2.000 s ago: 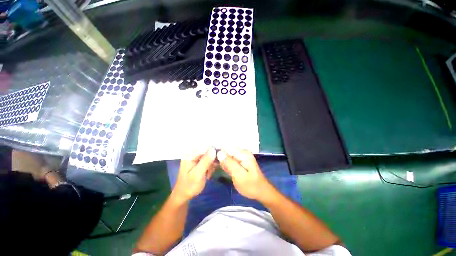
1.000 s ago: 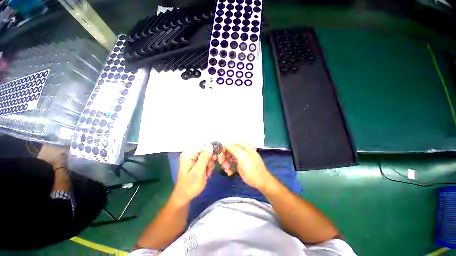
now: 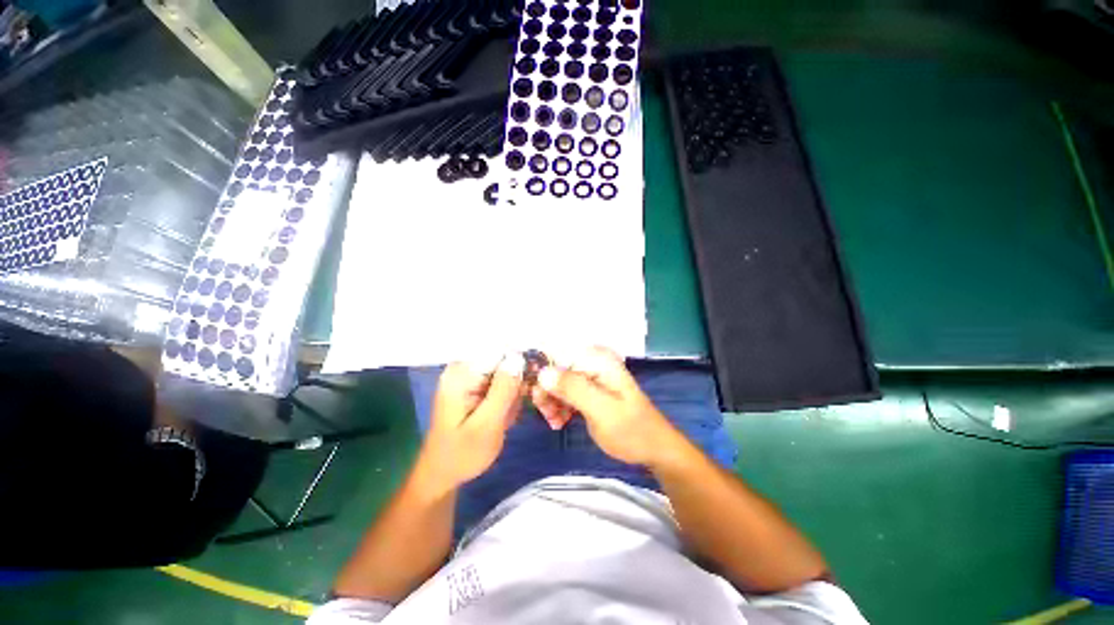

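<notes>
A small round black part (image 3: 534, 363) is held at the fingertips of both hands, just past the front edge of the white work paper (image 3: 489, 287). My left hand (image 3: 474, 409) grips its left side. My right hand (image 3: 599, 401) touches it from the right with thumb and fingers. The fingers cover much of the part. The sticker sheet (image 3: 572, 104) lies on the paper's upper right, with outlined rings at its near end. Several small round black parts (image 3: 462, 167) lie loose near the paper's top.
The finished-parts tray (image 3: 782, 287) is right of the paper, with small dark parts at its far end. Black supply trays (image 3: 409, 73) stand behind. Spare sticker sheets (image 3: 232, 275) and clear blister trays (image 3: 134, 134) are at left. A neighbour's dark sleeve (image 3: 86, 452) is lower left.
The round black part, hidden by the fingers two seconds ago, now shows between the fingertips. The right thumb has moved onto it since one second ago. The neighbour's hand has gone from view.
</notes>
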